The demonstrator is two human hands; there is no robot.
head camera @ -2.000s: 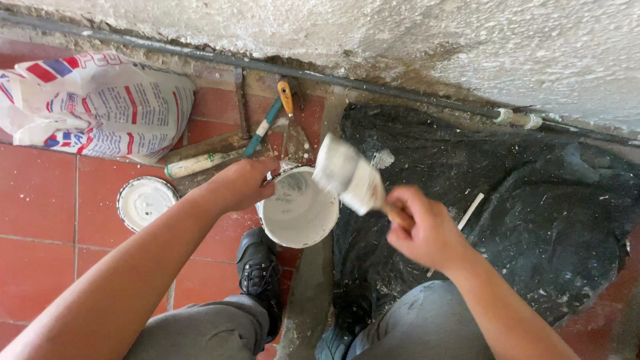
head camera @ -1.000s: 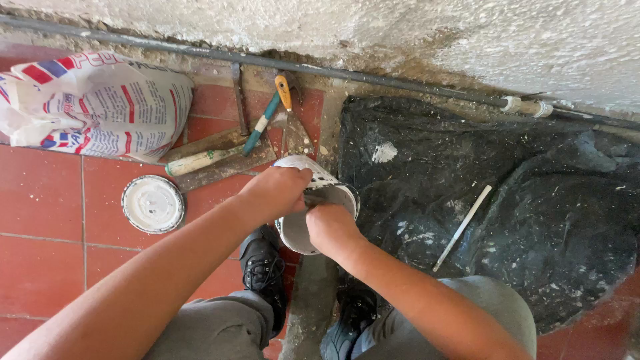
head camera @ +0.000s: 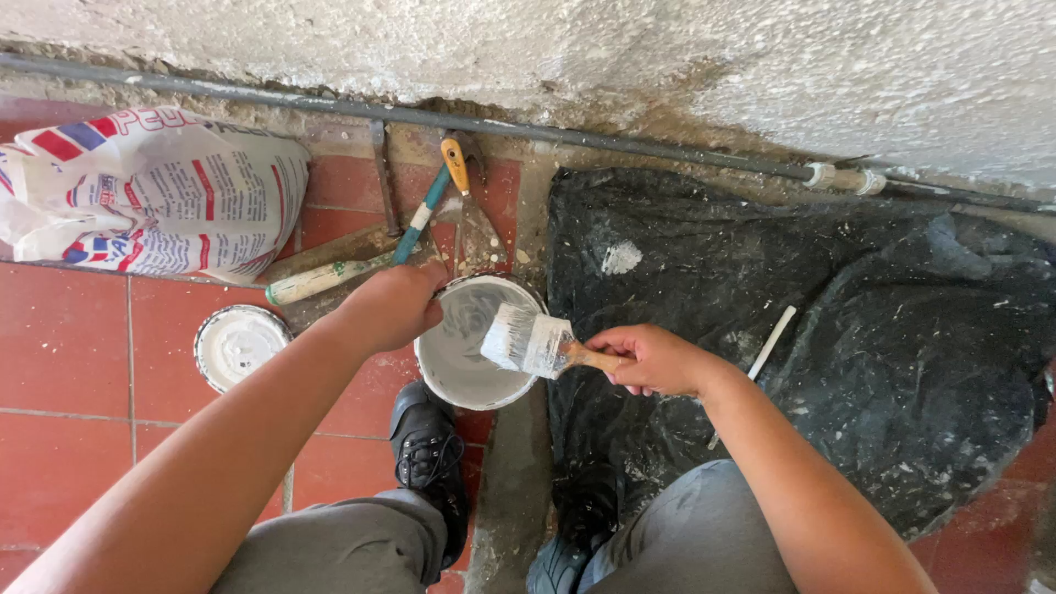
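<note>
My left hand (head camera: 398, 307) grips the upper left rim of a round paint bucket (head camera: 478, 392), whose inside is coated with white. In my right hand (head camera: 660, 360) is the wooden handle of a wide paintbrush (head camera: 532, 340). Its white-coated bristles point left, over the bucket's opening. Left of the bucket, a white-smeared round lid (head camera: 241, 348) lies on the red tiles. Behind my left hand lie a putty knife with an orange handle (head camera: 455, 165) and a hammer with a blue handle (head camera: 422, 216).
A printed plastic sack (head camera: 165, 194) stands at the left by the wall. A dark pipe (head camera: 346, 106) runs along the wall's foot. On the right, a black plastic sheet (head camera: 916, 330) bears a thin white stick (head camera: 771, 342). My black shoes (head camera: 427, 450) are close below the bucket.
One second ago the bucket was tilted with both hands at its rim; now its opening faces up. My right hand has moved right, and the brush shows plainly over the bucket.
</note>
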